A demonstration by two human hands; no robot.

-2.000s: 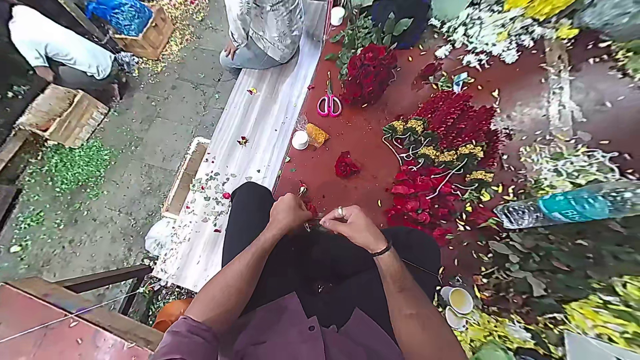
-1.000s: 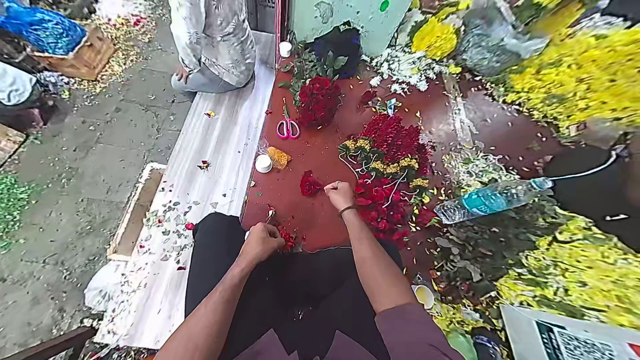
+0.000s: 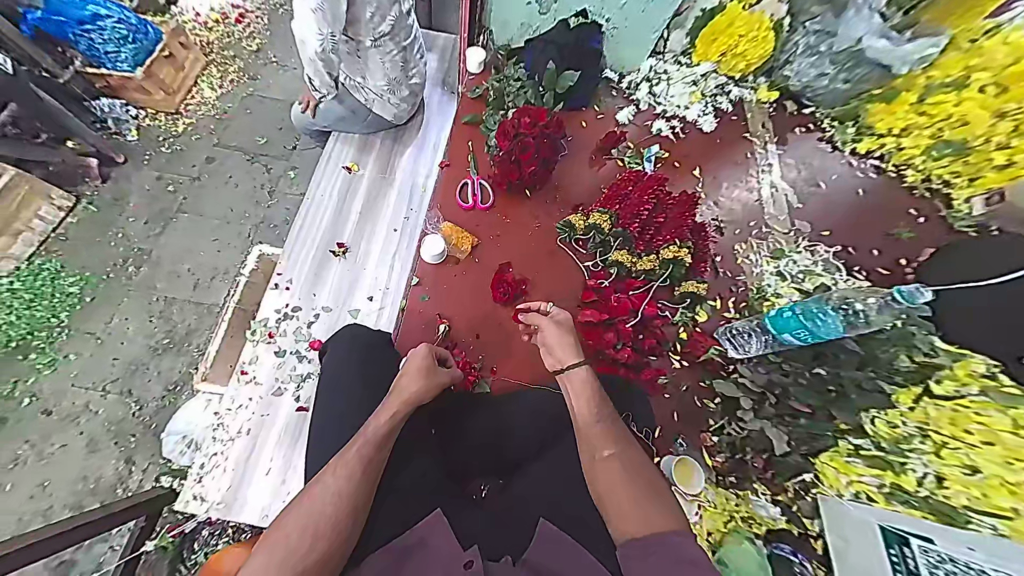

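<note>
My left hand (image 3: 430, 374) is closed over my knee beside some loose red petals (image 3: 468, 370); a small stem-like piece shows at its fingertips, too small to name surely. A red petal (image 3: 524, 314) is pinched between the thumb and fingers of my right hand (image 3: 550, 332), just below a red rose bloom (image 3: 507, 285) lying on the red floor. Right of that hand lie red flower garlands (image 3: 640, 216) with yellow flower bands (image 3: 632, 258) and white strings. Pink-handled scissors (image 3: 474, 194) rest beside a bunch of red roses (image 3: 528, 148).
A white cap or small tub (image 3: 434, 248) stands by an orange packet (image 3: 459, 240). A water bottle (image 3: 808, 322) lies at right near yellow flowers (image 3: 952, 120) and a cup (image 3: 686, 474). Another person (image 3: 364, 64) sits on the white ledge (image 3: 376, 192). A wooden crate (image 3: 160, 76) stands at upper left.
Two seconds ago my hands were close together over my lap; now they are apart, the right one by the rose bloom. The view has shifted.
</note>
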